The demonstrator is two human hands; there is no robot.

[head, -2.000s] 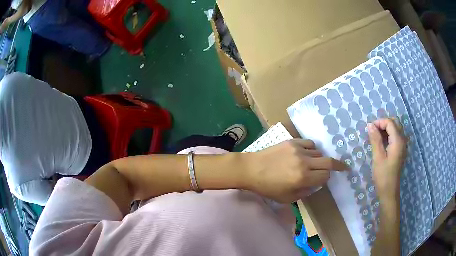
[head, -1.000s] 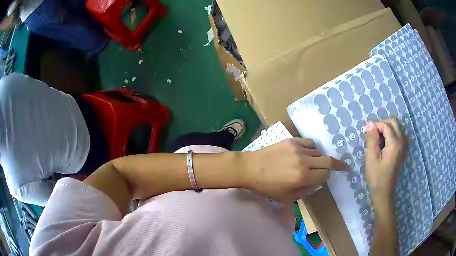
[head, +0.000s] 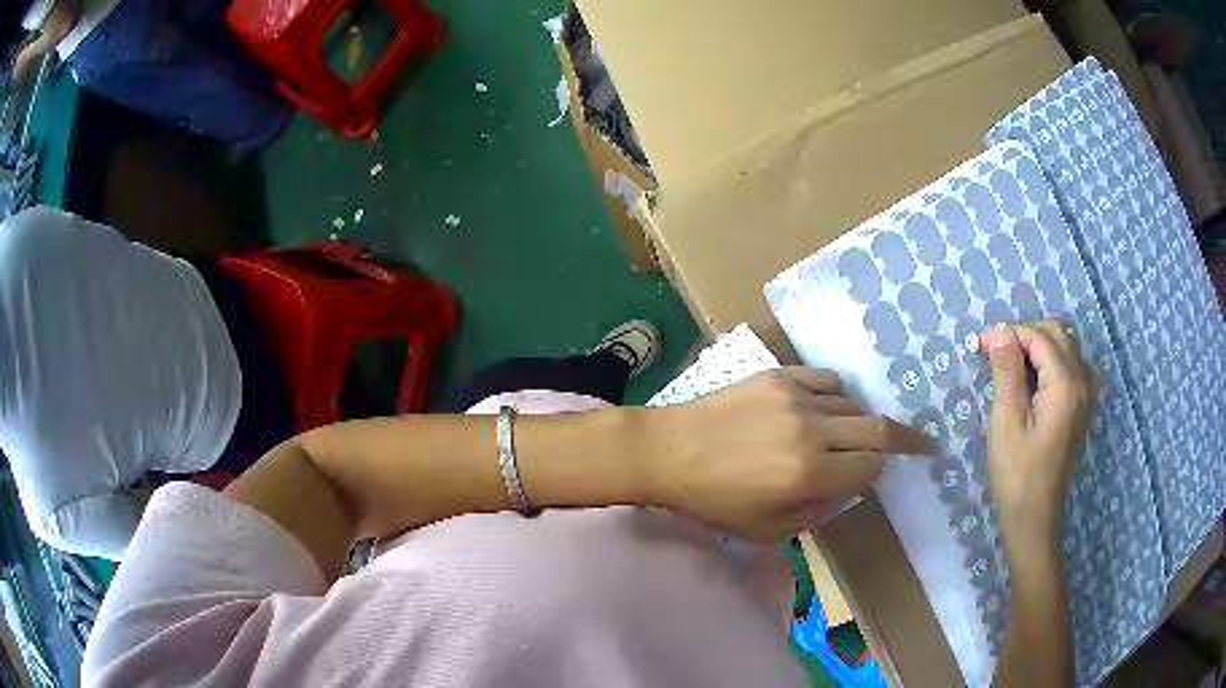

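A large sheet of silver-grey round stickers (head: 881,276) on white backing lies on a brown carton, overlapping another such sheet (head: 1170,255). Several circles carry small whitish marks. My left hand (head: 773,450), with a bracelet at the wrist, is curled over a small white label sheet (head: 719,366); one finger extends onto the sticker sheet. The hand hides much of the small sheet. My right hand (head: 1038,410) is over the sticker sheet, thumb and forefinger pinched together near a marked circle. Whether the fingertips hold anything is too small to tell.
The brown carton (head: 807,148) extends forward, beside an open box with dark contents. Red stools (head: 343,329) stand on the green floor at left. A seated person's white-clothed part (head: 114,376) is at far left. A blue object (head: 834,656) is at the bottom.
My right hand has shifted slightly down and left, then back up a little. A whitish mark shows on a circle by its fingertips. My left hand has barely moved.
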